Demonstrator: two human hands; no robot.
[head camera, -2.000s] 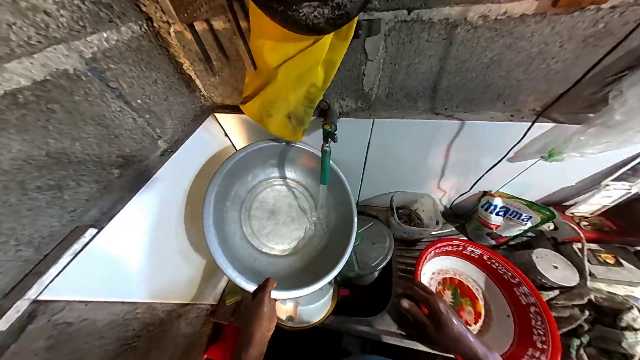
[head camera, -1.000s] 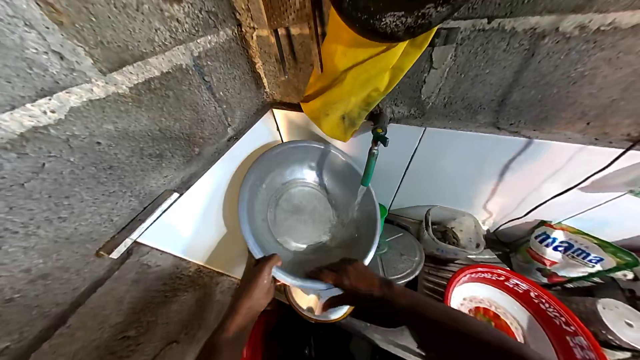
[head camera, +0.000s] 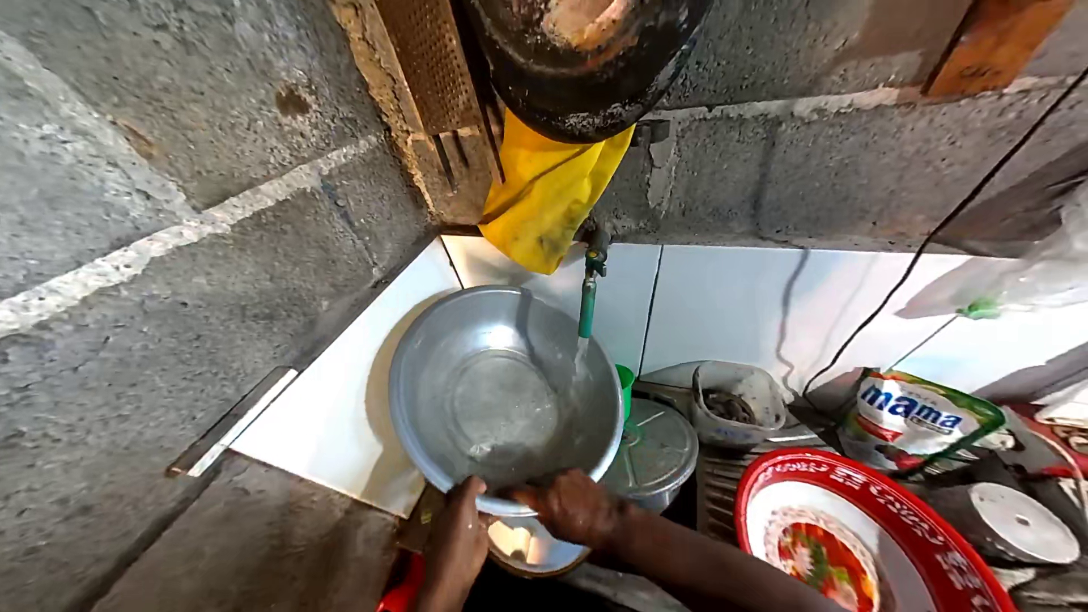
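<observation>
A grey metal basin (head camera: 501, 399) is held tilted below the tap (head camera: 596, 255), whose green hose end (head camera: 587, 308) lets a stream of water run into it at the right side. My left hand (head camera: 459, 527) grips the near rim of the basin, thumb on top. My right hand (head camera: 569, 507) is at the same rim just to the right, its fingers reaching over the inner edge; whether it grips the rim or rubs it, I cannot tell. Some water shows in the basin's lower part. Under my hands is a light round vessel (head camera: 535, 544), partly hidden.
A lidded metal pot (head camera: 654, 450) and a green cup (head camera: 626, 387) stand right of the basin. Farther right are a plastic container (head camera: 738, 404), a Mama pouch (head camera: 918, 421) and a red-rimmed enamel basin (head camera: 880, 510). A yellow cloth (head camera: 548, 195) and a blackened pan (head camera: 586, 68) hang above.
My right hand has moved left from beside the red-rimmed basin to the near rim of the grey basin. My left hand remains at that rim while water keeps running.
</observation>
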